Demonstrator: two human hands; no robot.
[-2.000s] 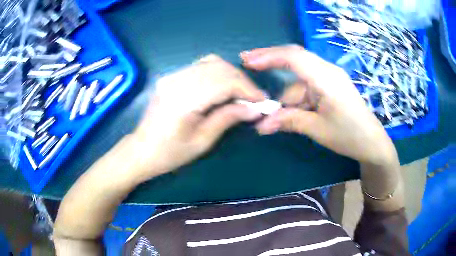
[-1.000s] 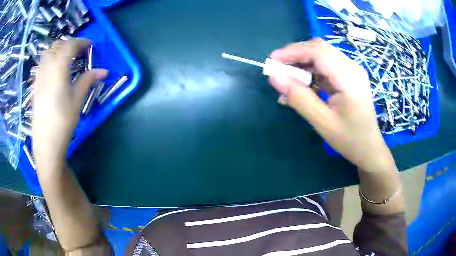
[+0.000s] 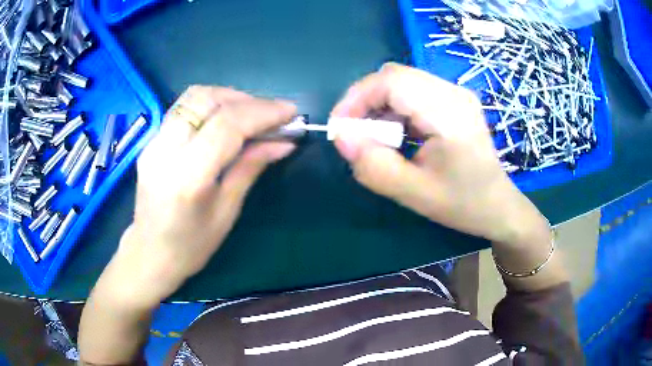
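Observation:
My right hand (image 3: 422,143) holds a white plastic sleeve (image 3: 368,132) between thumb and fingers, lying nearly level above the bench. A thin pale rod (image 3: 316,127) sticks out of its left end. My left hand (image 3: 207,157) pinches a silver metal tube (image 3: 292,127), mostly hidden by the fingers. The rod's left tip is at the tube's open end; how far it reaches in cannot be told.
A blue tray (image 3: 146,96) of short silver tubes stands at the left, a clear bag at its edge. A blue tray (image 3: 604,136) of thin rods stands at the right, with one white sleeve (image 3: 483,28) on them. Another blue tray (image 3: 114,10) shows at the top left.
My left hand has come from the left tray to the middle with a metal tube. My right hand has shifted left and lower, and the sleeve and rod now lie nearly level.

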